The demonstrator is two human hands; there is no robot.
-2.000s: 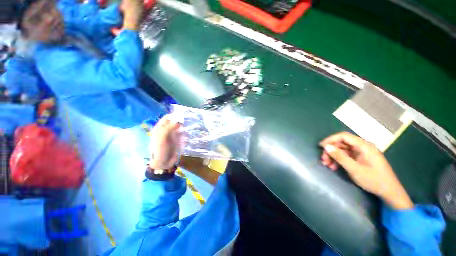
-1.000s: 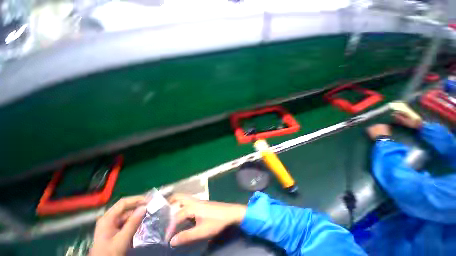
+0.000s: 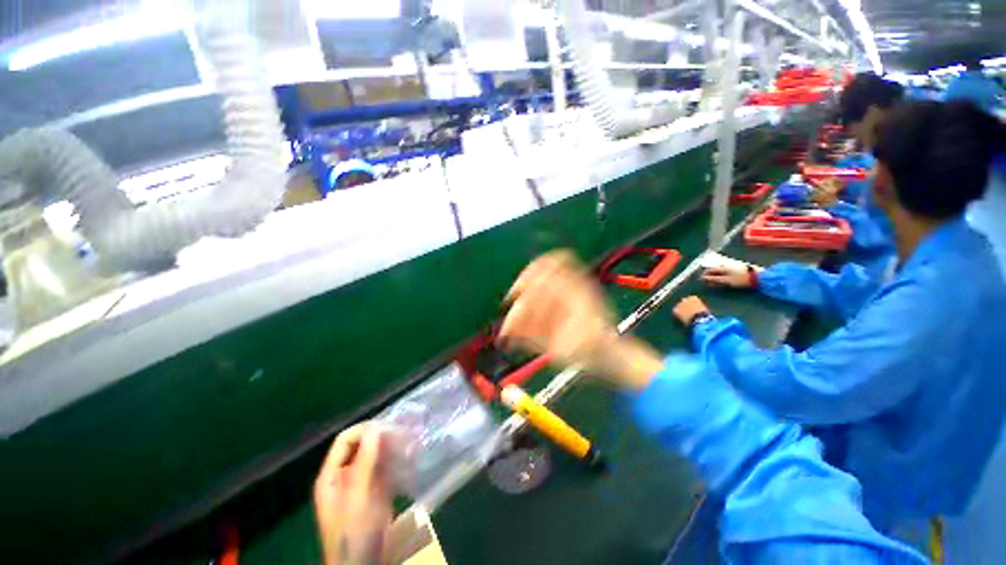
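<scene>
My left hand (image 3: 355,492) is at the lower left, closed on the edge of a clear, crinkled plastic bag (image 3: 443,425). My right hand (image 3: 560,312) is raised above the conveyor, right of and above the bag. It is blurred, with fingers bent, and I cannot tell whether it holds anything. A red-orange fixture (image 3: 482,379) lies partly hidden behind the bag and my right hand. The yellow-orange electric screwdriver (image 3: 550,424) lies on the bench below my right hand, with the round dark screw dish (image 3: 518,468) beside it.
A beige card (image 3: 415,541) lies near my left wrist. A worn white rail (image 3: 662,291) separates the bench from the green conveyor. Another red fixture (image 3: 641,267) is farther along. People in blue smocks (image 3: 883,353) sit at right. White ducts (image 3: 249,132) hang at upper left.
The view has swung up and right along the line. My hands, together at the bag a second ago, are now apart; my right hand has lifted away while the bag stays in my left.
</scene>
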